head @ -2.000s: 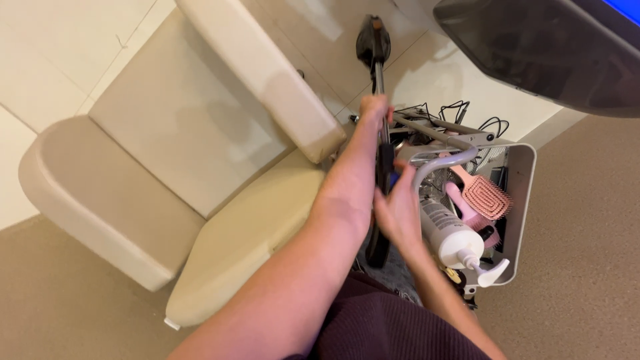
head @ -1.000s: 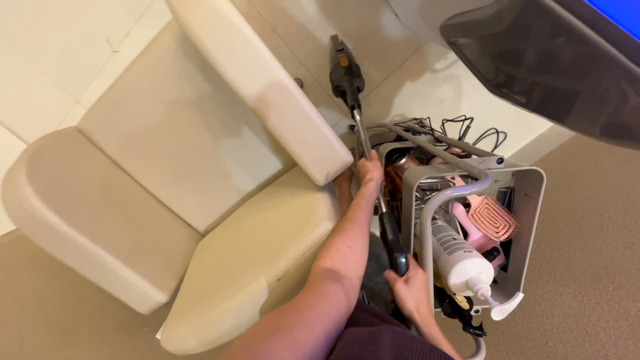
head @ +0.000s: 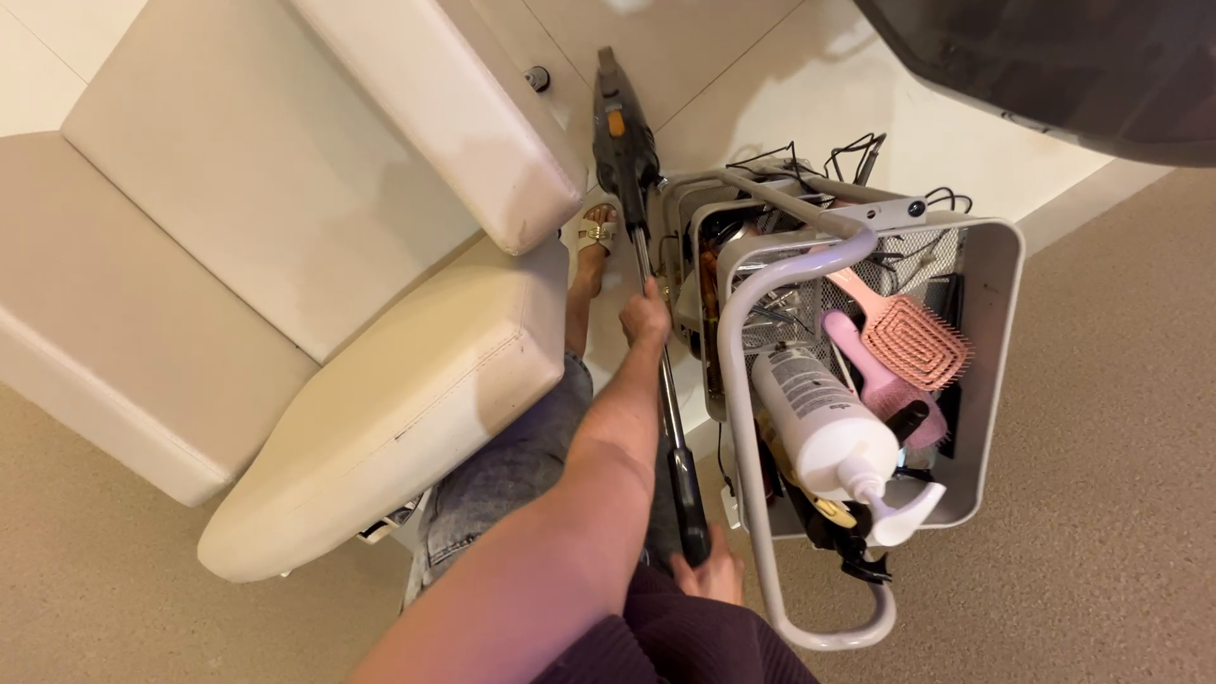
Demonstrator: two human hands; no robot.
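Note:
A stick vacuum cleaner (head: 622, 138) with a dark body, an orange button and a metal tube extends away from me between a padded chair and a trolley. My left hand (head: 647, 315) is closed around the metal tube, partway along it. My right hand (head: 711, 570) is at the black handle (head: 688, 503) at the near end, its fingers partly hidden, so its grip on the handle is only partly visible. Past my left hand, a sandalled foot (head: 598, 236) shows beside the vacuum's tube.
A cream padded chair (head: 399, 361) fills the left. At right, a metal trolley (head: 1002, 370) with a curved handle holds a white pump bottle (head: 822, 423), a pink paddle hairbrush (head: 917, 342) and cables (head: 860, 152). A dark curved device (head: 1064, 71) overhangs the upper right.
The vacuum's dark body shows further left of the trolley than two seconds ago. My right hand has moved down and back toward me with the handle's near end.

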